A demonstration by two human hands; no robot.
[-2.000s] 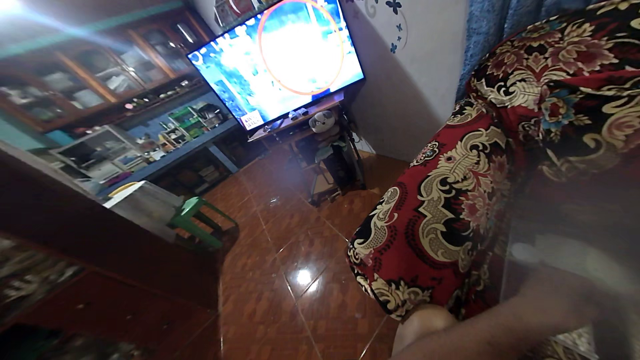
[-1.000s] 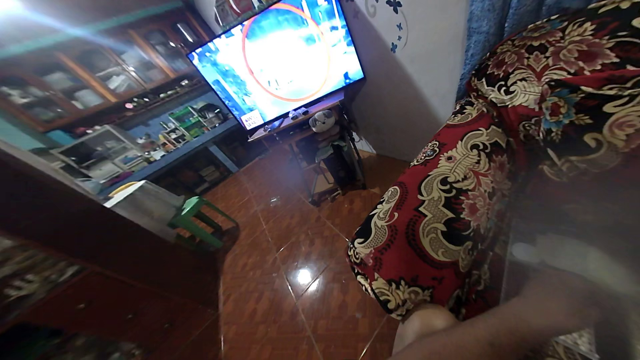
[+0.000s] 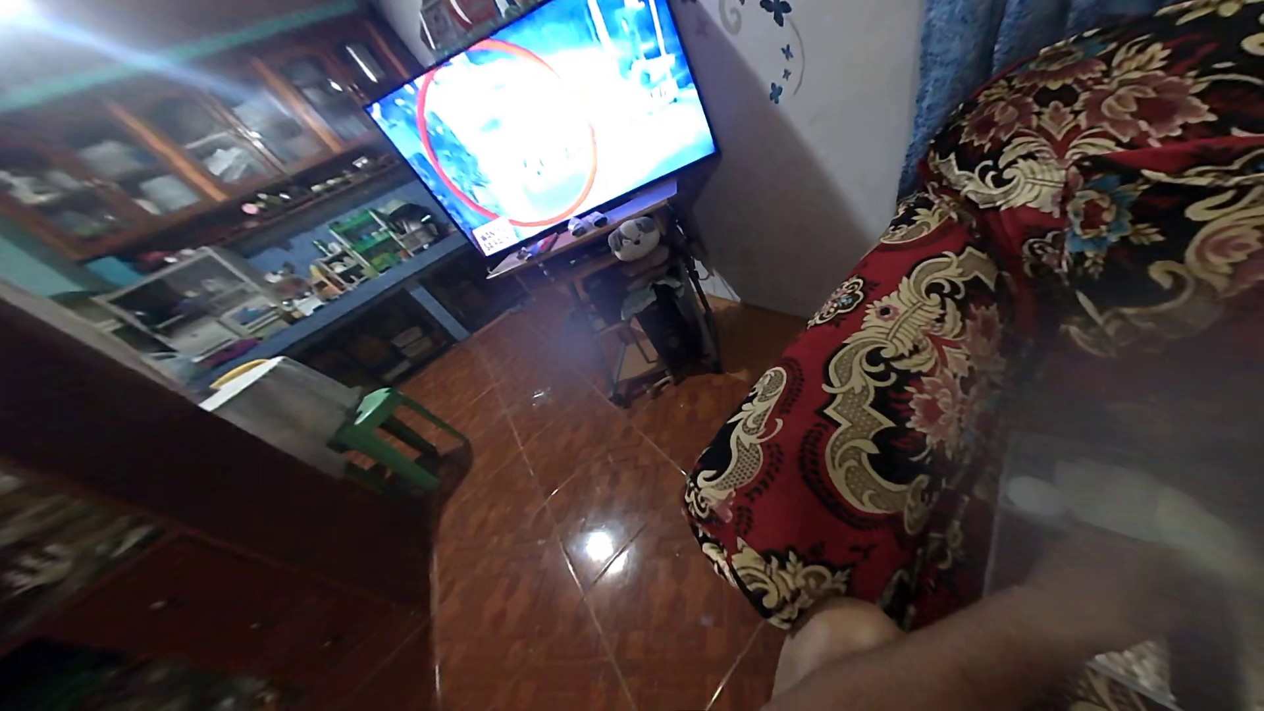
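One forearm comes up from the bottom edge and reaches right; from its side I take it as mine, ending in my left hand (image 3: 1116,588), which is blurred at the lower right. The fingers cannot be made out. Around and above it lies a hazy, see-through sheet or container (image 3: 1066,484) with a straight left edge; whether the hand grips it cannot be told. Beside the arm, a bare knee (image 3: 844,627) touches the sofa's red, black and cream floral cover (image 3: 869,395). My right hand cannot be seen.
A lit television (image 3: 553,118) stands on a small table, with a plush toy (image 3: 634,240) at its front. Green plastic stool (image 3: 395,434) stands left on the tiled floor (image 3: 533,592). Dark wooden furniture (image 3: 247,494) fills the lower left; behind are a blue counter (image 3: 336,316) and glass-fronted cabinets (image 3: 197,148).
The picture on the television has changed. The arm and the furniture show no plain movement.
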